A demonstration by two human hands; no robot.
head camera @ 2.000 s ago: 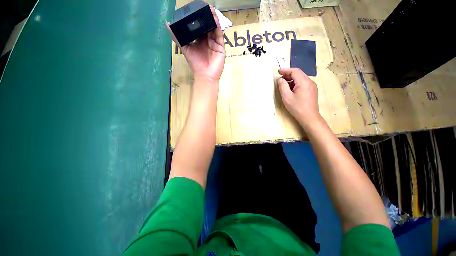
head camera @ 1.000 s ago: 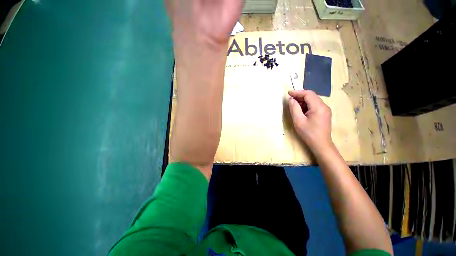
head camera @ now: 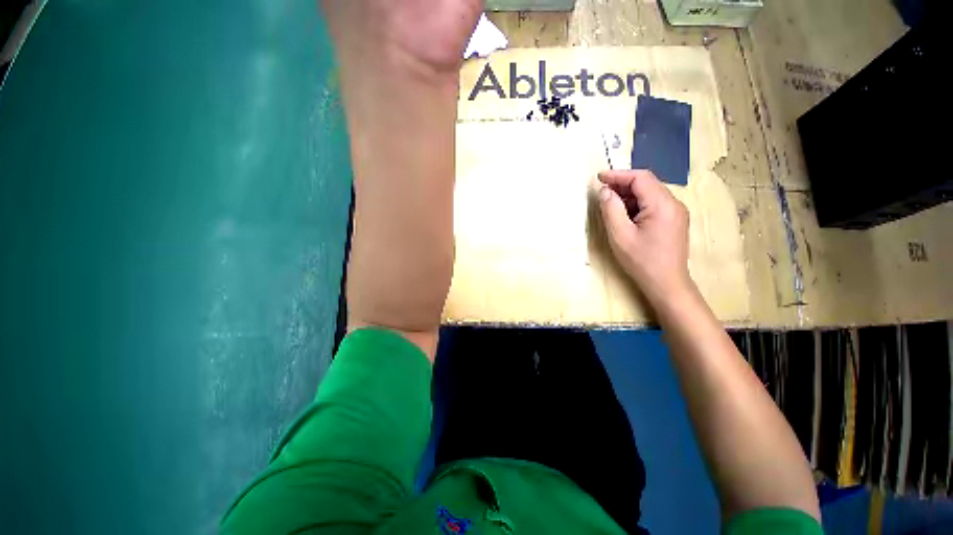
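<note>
My left hand (head camera: 426, 31) is cut off by the top edge. Its palm side shows, but its fingers and anything in them are out of the picture. My right hand (head camera: 648, 225) is over the cardboard mat (head camera: 523, 251), thumb and index fingertips close together. Something tiny and pale may be at the fingertips, too small to tell. A thin dark line and a small ring (head camera: 616, 141) show just above them. A loose pile of small black pieces (head camera: 555, 112) lies under the "Ableton" print. A dark flat sheet (head camera: 661, 141) lies right of the pile.
The green conveyor (head camera: 167, 261) runs along the left. A tall black stack (head camera: 883, 136) stands at the right. Two pale boxes, one marked (head camera: 711, 13), are cut off at the top, with white crumpled material (head camera: 485, 38) near the left one. Flattened cardboard (head camera: 867, 408) stands below right.
My left hand has moved up and partly out of view, and the black housing it held no longer shows. The view has shifted; my right hand keeps nearly the same place on the mat.
</note>
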